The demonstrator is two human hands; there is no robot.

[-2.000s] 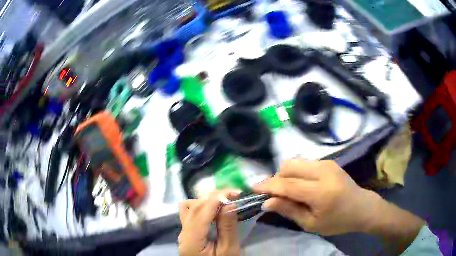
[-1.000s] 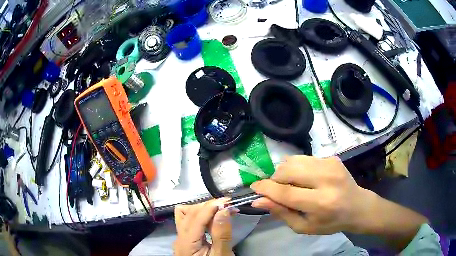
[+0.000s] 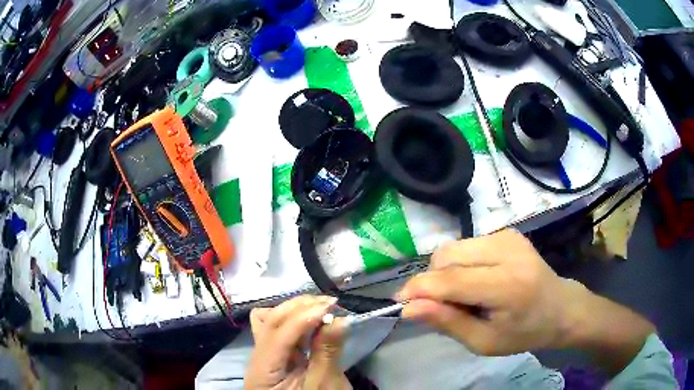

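Observation:
My right hand (image 3: 495,297) holds slim metal tweezers (image 3: 378,311) over my lap, their tips pointing left. My left hand (image 3: 293,343) pinches at those tips, where a small white scrap (image 3: 328,318) shows between thumb and forefinger. Behind my hands, the headphones lie on the bench, their black headband towards me. The open ear cup housing (image 3: 358,169) shows a blue-wrapped battery (image 3: 327,181) and fine wires. A black speaker plate (image 3: 295,126) with a white label touches its far edge. The other cup with its ear pad (image 3: 424,155) sits to the right.
An orange multimeter (image 3: 171,190) with red and black leads lies left. Blue cups (image 3: 278,52), a solder reel (image 3: 209,118) and loose ear pads (image 3: 421,74) are behind. Blue-handled pliers and a loose cup (image 3: 535,124) lie right, beside a black-handled cabled tool (image 3: 593,91). Green tape (image 3: 384,228) crosses the bench.
The view has steadied and the bench has shifted slightly up in the picture. My left hand has moved a little left and down. The white scrap at the tips shows more clearly.

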